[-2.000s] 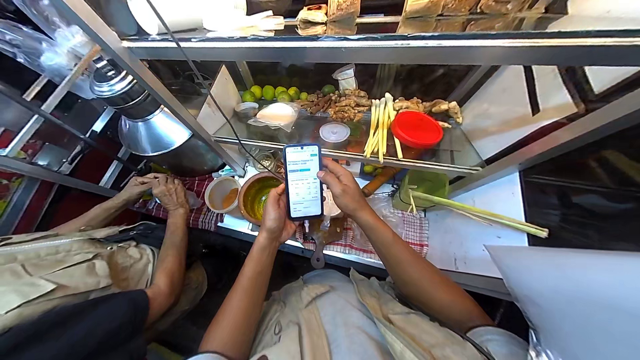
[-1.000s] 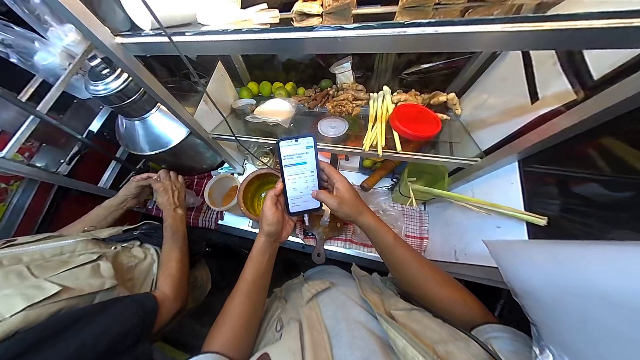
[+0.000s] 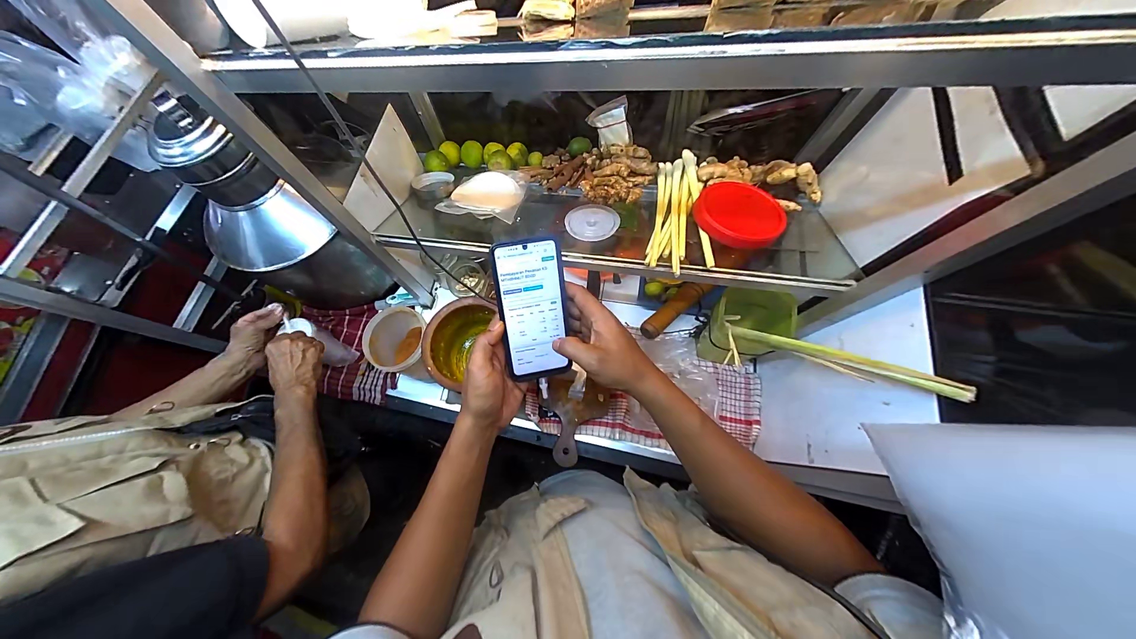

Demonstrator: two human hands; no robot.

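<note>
A dark-edged smartphone [image 3: 531, 306] with a lit screen bearing writing is held upright over the counter. My left hand [image 3: 490, 380] grips its lower left edge, thumb along the side. My right hand [image 3: 608, 342] is at its right edge, with the thumb on the lower right of the screen and the fingers behind. Below the phone lies a wooden cutting board [image 3: 577, 408] on a checked cloth [image 3: 735, 404]. A bowl with yellow-green liquid [image 3: 454, 342] stands just left of my left hand, beside a white tub of orange-brown contents [image 3: 393, 340]. A wooden pestle or handle [image 3: 674, 309] lies right of my right hand.
A co-worker's hands [image 3: 288, 351] hold a white item at left. The glass shelf [image 3: 532, 240] carries limes [image 3: 470, 153], ginger roots [image 3: 617, 173], lemongrass stalks [image 3: 677, 213] and a red lid [image 3: 739, 215]. A green container [image 3: 754, 324] and long stalks [image 3: 870, 364] are at right.
The phone has shifted slightly within the view, still between both my hands. My right thumb rests lower on the screen than two seconds ago. Between the co-worker's hands a white item now shows.
</note>
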